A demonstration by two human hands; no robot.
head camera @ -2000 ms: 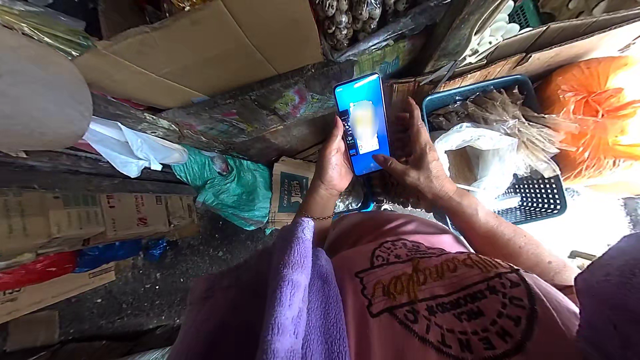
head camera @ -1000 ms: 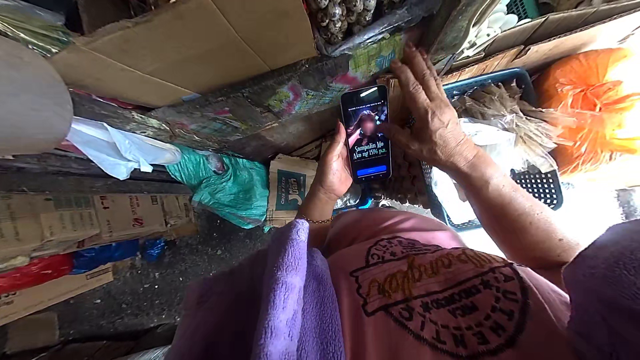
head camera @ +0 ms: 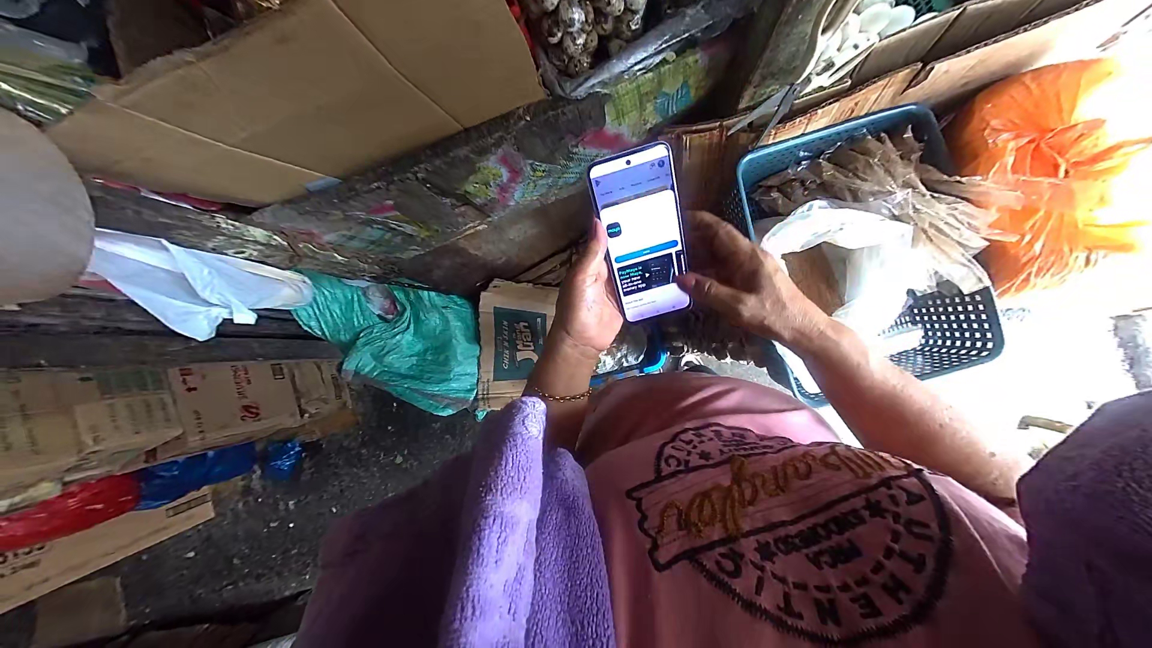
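A smartphone (head camera: 641, 236) with a lit, mostly white screen is held upright in front of my pink shirt. My left hand (head camera: 589, 297) grips it along its left and lower edge, and a thin bracelet circles that wrist. At the phone's lower right edge is my right hand (head camera: 742, 279), its thumb at or just over the screen and its other fingers spread behind and beside the phone. Whether the thumb touches the glass cannot be told. A purple towel (head camera: 508, 531) hangs over the front of my shirt (head camera: 792, 540).
A blue plastic basket (head camera: 954, 328) with clear plastic bags stands at the right, by an orange bag (head camera: 1035, 171). A cardboard box (head camera: 315, 90) lies at the upper left. Below it are a green plastic bag (head camera: 414, 346), a white bag (head camera: 180, 279) and flattened cardboard (head camera: 216, 396).
The screen has gone from a blue view to a dark picture and now to a mostly white page. My right hand, raised and spread a second ago, has come down to the phone's lower right edge.
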